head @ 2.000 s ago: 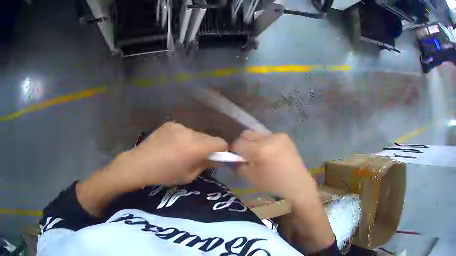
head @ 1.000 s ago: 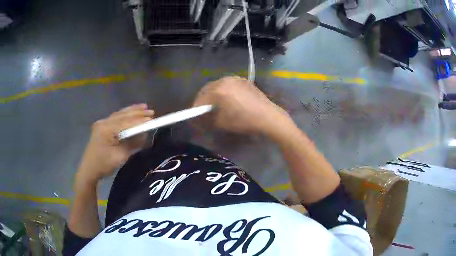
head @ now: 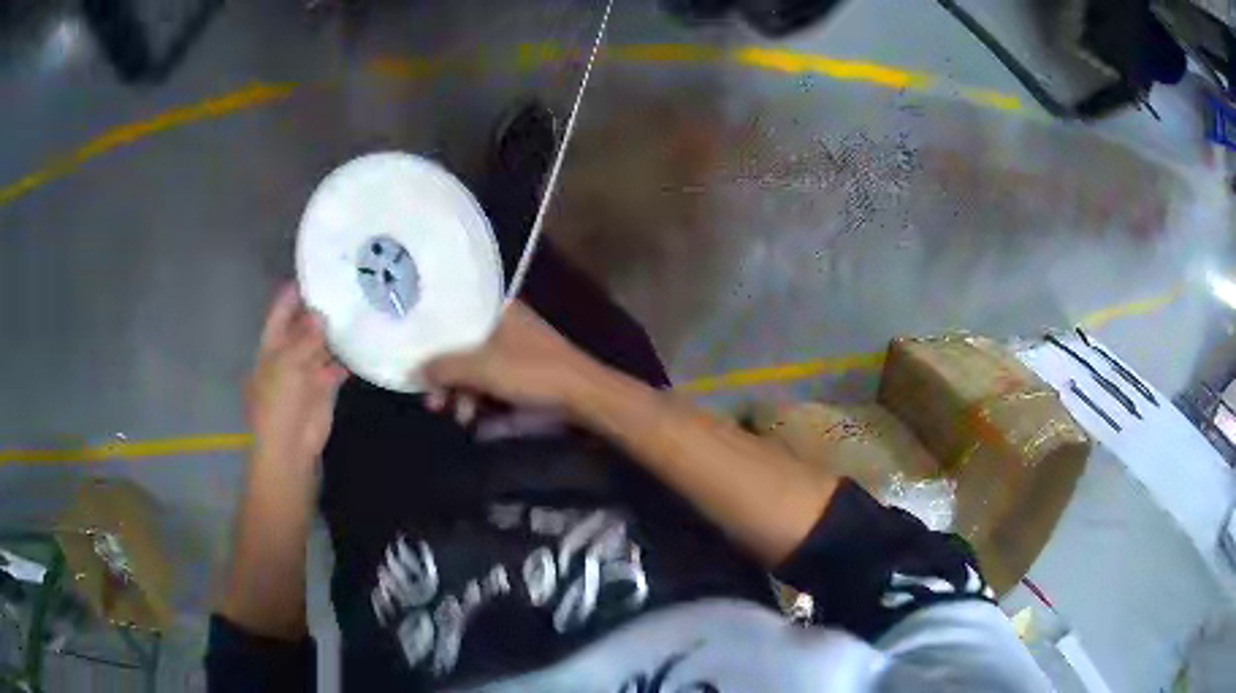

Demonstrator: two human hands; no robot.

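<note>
A white component reel [head: 454,271] with a grey hub faces the camera, tilted, left of centre in front of my body. My left hand [head: 296,376] holds its lower left edge from the side. My right hand [head: 504,368] is at its lower right edge, with the fingers at the rim. A narrow white carrier tape [head: 560,160] with small holes runs from beside my right hand up past the top edge of the picture. The fingertips behind the reel are hidden.
Open cardboard boxes [head: 949,393] with clear plastic stand at the lower right, beside a white sheet with black marks [head: 1101,393]. Another brown box [head: 115,548] and a green frame are at the lower left. Dark equipment legs show along the top edge.
The reel, edge-on before, now shows its flat face. My right hand has moved down and my left hand is at the reel's rim. The machines have shifted up, mostly out of view.
</note>
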